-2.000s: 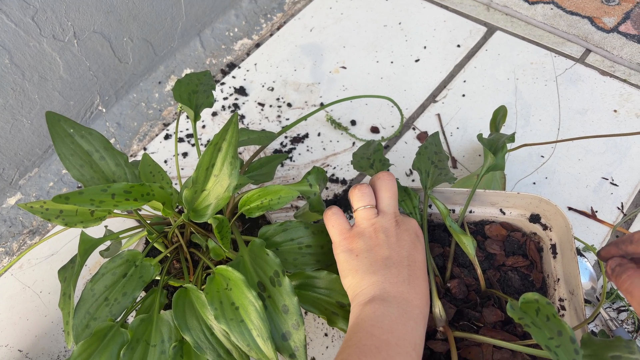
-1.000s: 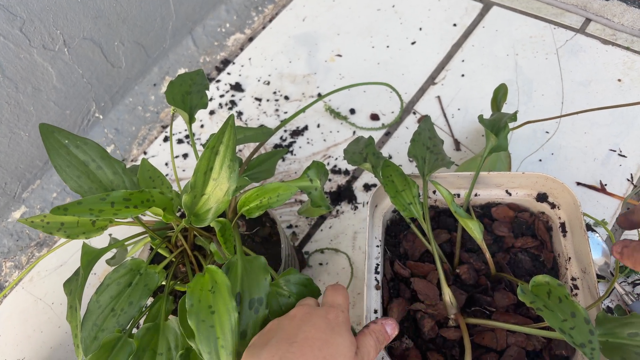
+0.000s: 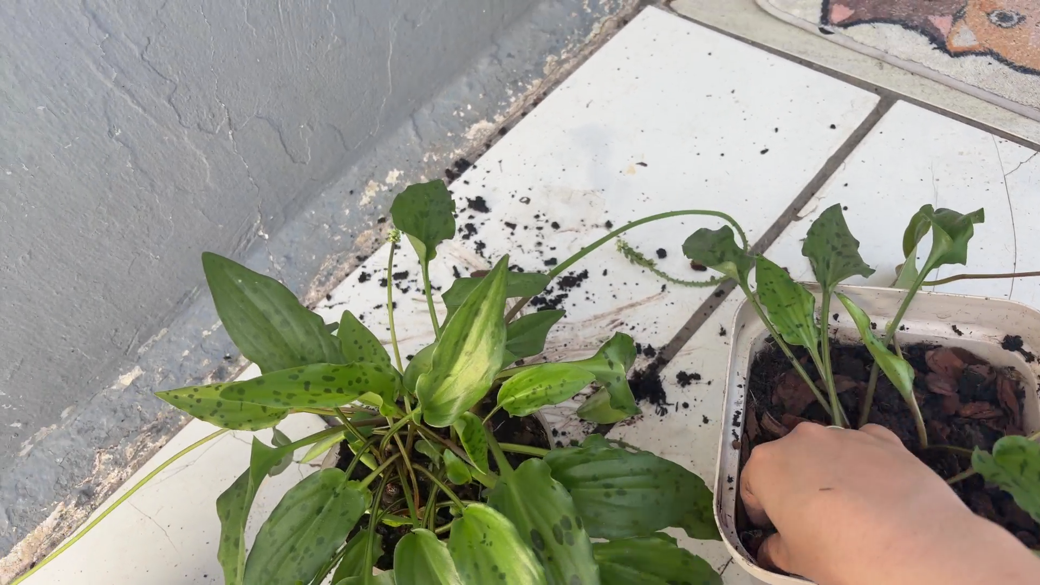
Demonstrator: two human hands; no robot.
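My right hand (image 3: 853, 496) reaches from the lower right into the cream rectangular planter (image 3: 734, 406), knuckles up. Its fingertips are hidden in the bark chips and dark soil (image 3: 963, 390), by the bases of several upright leaf stems (image 3: 825, 357). Whether it grips anything is hidden. To the left a bushy potted plant with spotted green leaves (image 3: 471, 349) spreads over its pot, which is mostly covered. A long green stem (image 3: 650, 218) arches from that plant over to the planter's leaves. My left hand is out of view.
A grey painted wall (image 3: 162, 162) runs along the left. Crumbs of dark soil (image 3: 650, 386) lie scattered on the white floor tiles (image 3: 691, 106). A thin green flower spike (image 3: 662, 272) rests on the tiles. A patterned mat (image 3: 934, 36) shows at the top right.
My left hand, earlier between the two plants, has left the view. My right hand, earlier at the right edge, is now inside the planter. The view has shifted left.
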